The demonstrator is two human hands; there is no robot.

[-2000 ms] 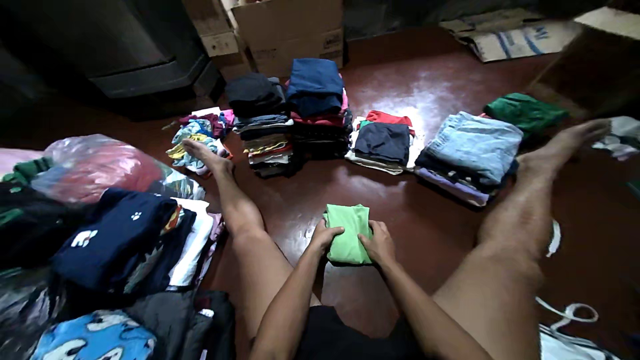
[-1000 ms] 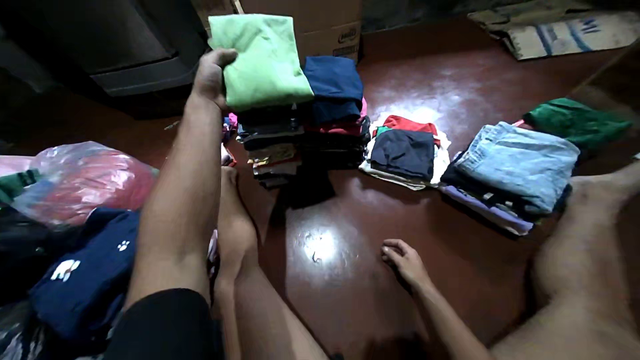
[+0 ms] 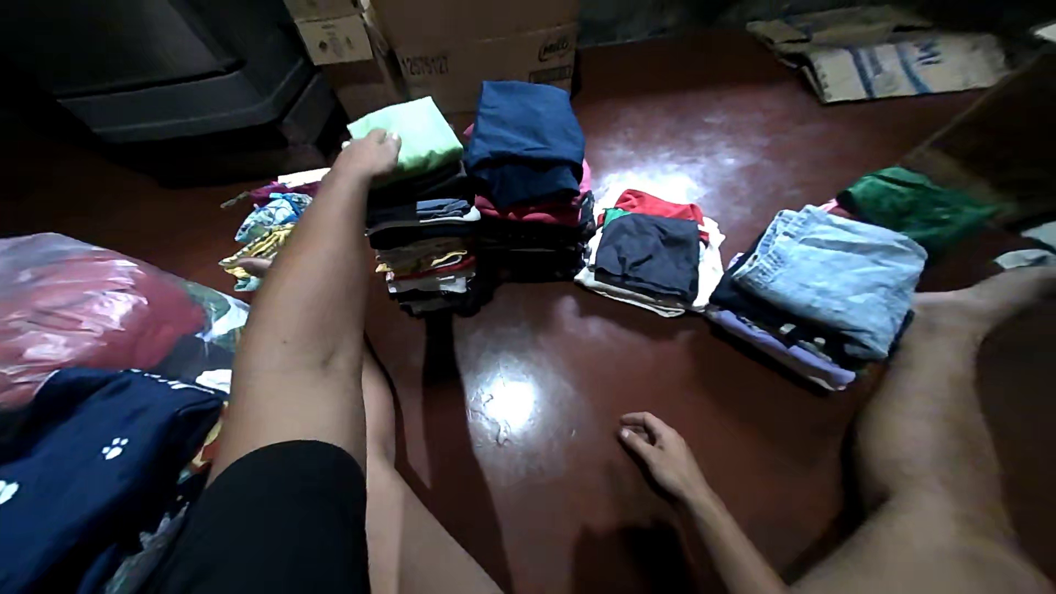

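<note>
My left hand [image 3: 373, 155] grips the near left edge of a folded light green cloth [image 3: 421, 136], which lies on top of a tall stack of folded dark and mixed clothes [image 3: 425, 239]. Right beside it rises another tall stack with a folded navy garment [image 3: 528, 132] on top. My right hand [image 3: 660, 454] rests low over the red floor, fingers loosely curled, holding nothing. Beyond it are a low pile topped by a dark grey folded cloth [image 3: 649, 254] and a pile topped by folded light blue denim [image 3: 833, 268].
Small colourful clothes [image 3: 272, 223] lie left of the stacks. A clear plastic bag with red cloth [image 3: 99, 305] and a navy garment with paw prints [image 3: 107, 445] are at the left. Cardboard boxes [image 3: 487, 49] stand behind; flattened cardboard [image 3: 907, 66] and a green cloth [image 3: 916, 206] lie at the right.
The light green cloth was between both hands over the floor, then raised in my left hand; now it is on the left tall stack. My right hand let go of it and moved aside.
</note>
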